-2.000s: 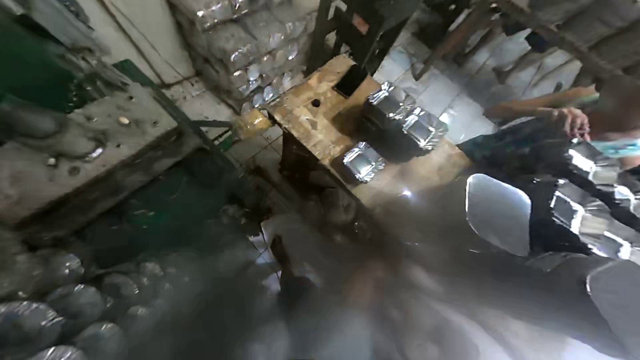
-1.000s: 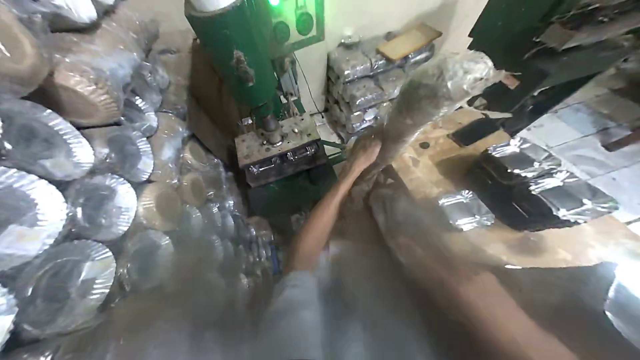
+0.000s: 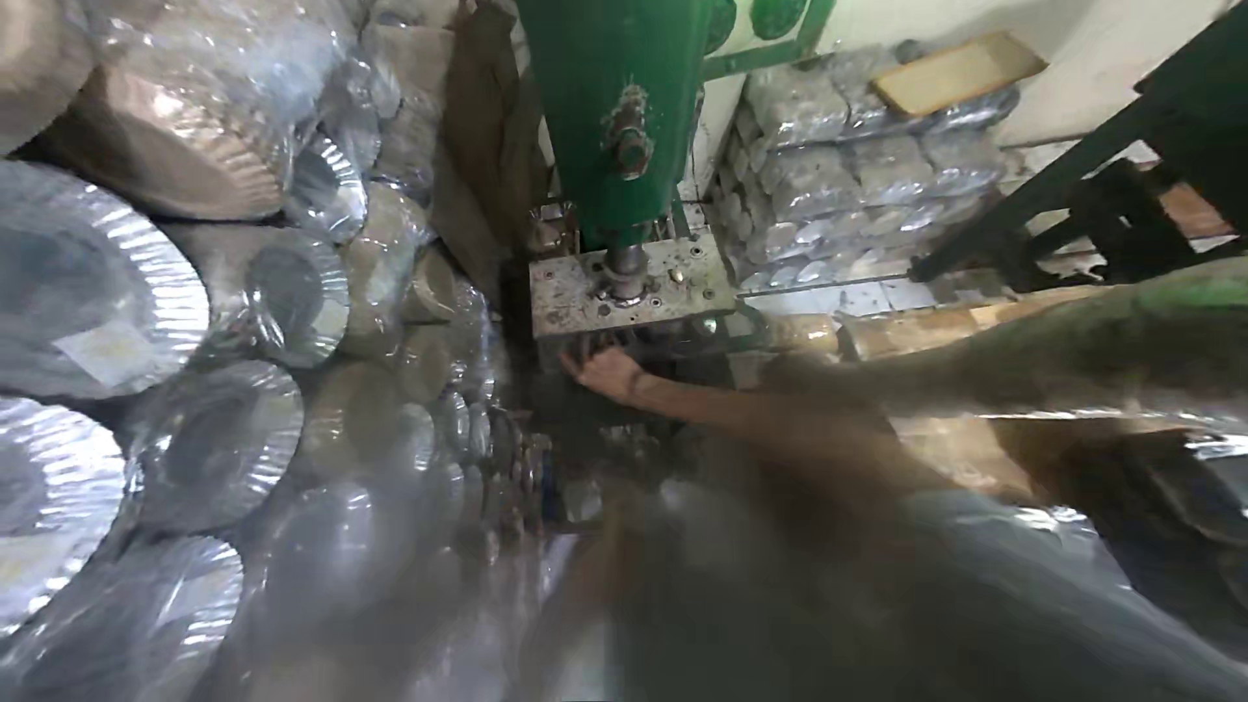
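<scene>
My right hand (image 3: 606, 373) reaches from the right to the front edge of the metal die plate (image 3: 634, 288), under the ram of a green press (image 3: 624, 107). Its fingers are bent at the dark gap below the plate; whether they hold anything is not clear. A blurred skin-toned shape (image 3: 600, 570) at the bottom centre may be my left forearm; no left fingers can be made out. A long, blurred plastic-wrapped bundle (image 3: 1053, 341) lies across the right side, just above my right forearm.
Plastic-wrapped stacks of foil plates (image 3: 107, 283) fill the left side. Wrapped packs (image 3: 809, 175) are piled behind the press, with a yellowish board (image 3: 960, 73) on top. A worktable (image 3: 955, 448) stands at the right, beside a dark green metal frame (image 3: 1053, 214).
A second ago one hand gripped the wrapped bundle above the table; now a hand is at the press's die and the bundle lies further right. The view has swung toward the press.
</scene>
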